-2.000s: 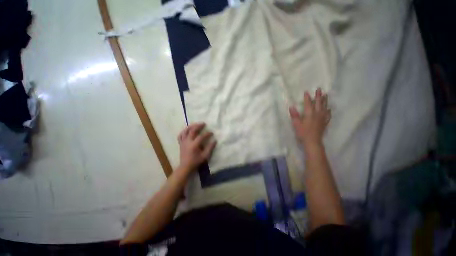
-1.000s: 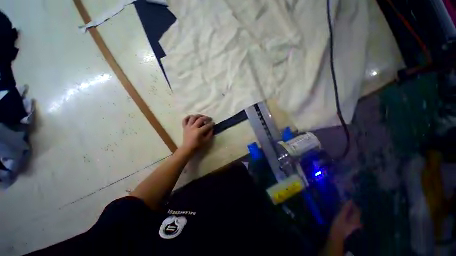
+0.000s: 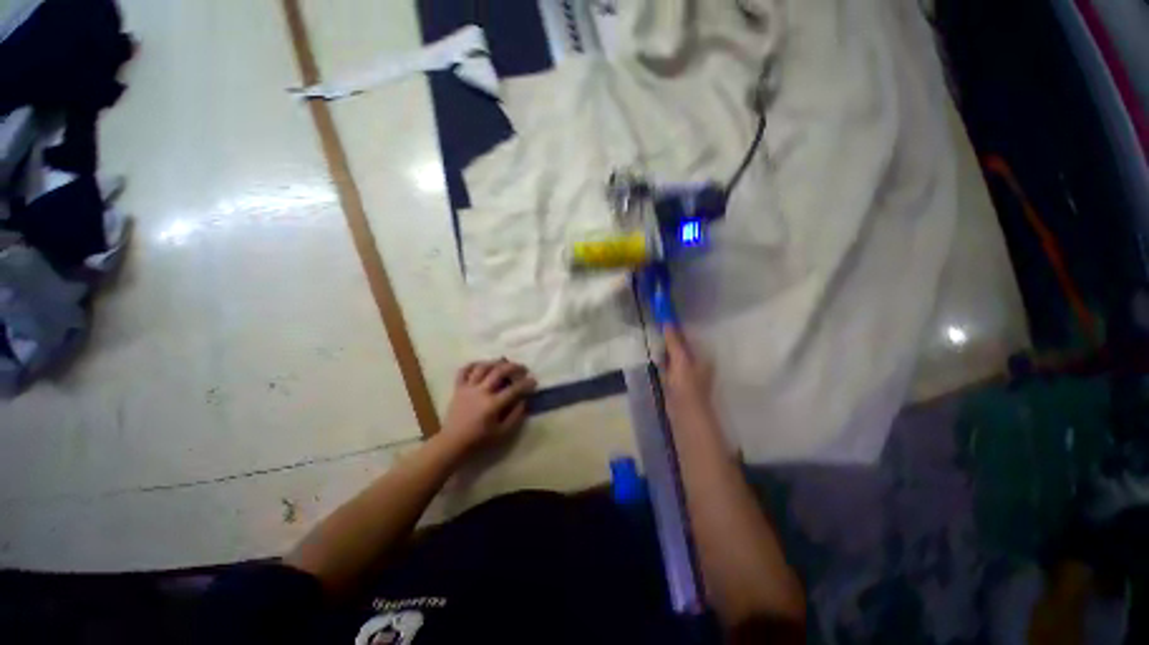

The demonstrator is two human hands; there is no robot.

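Cream fabric (image 3: 542, 239) lies wrinkled over a dark strip (image 3: 577, 392) whose near end shows below the cloth. My left hand (image 3: 489, 401) lies on the near left corner of the fabric and the strip's end, fingers bent; whether it grips anything is unclear. My right hand (image 3: 682, 365) is closed on the blue handle of the electric cutter (image 3: 668, 233), which has a yellow part and a glowing blue light. The cutter is over the middle of the fabric, in line with the silver guide rail (image 3: 662, 491). The rail's near end reaches past the table edge.
A brown wooden strip (image 3: 359, 239) lies on the pale table (image 3: 227, 365) to the left. Black and grey scraps (image 3: 63, 227) are piled at far left. A black cord (image 3: 754, 154) runs from the cutter over the cloth. A blue end stop (image 3: 626, 479) sits beside the rail.
My right hand has come from low right, near the table edge, onto the cutter's handle. The cutter has moved forward from the near edge to over the fabric. My left hand stays on the corner.
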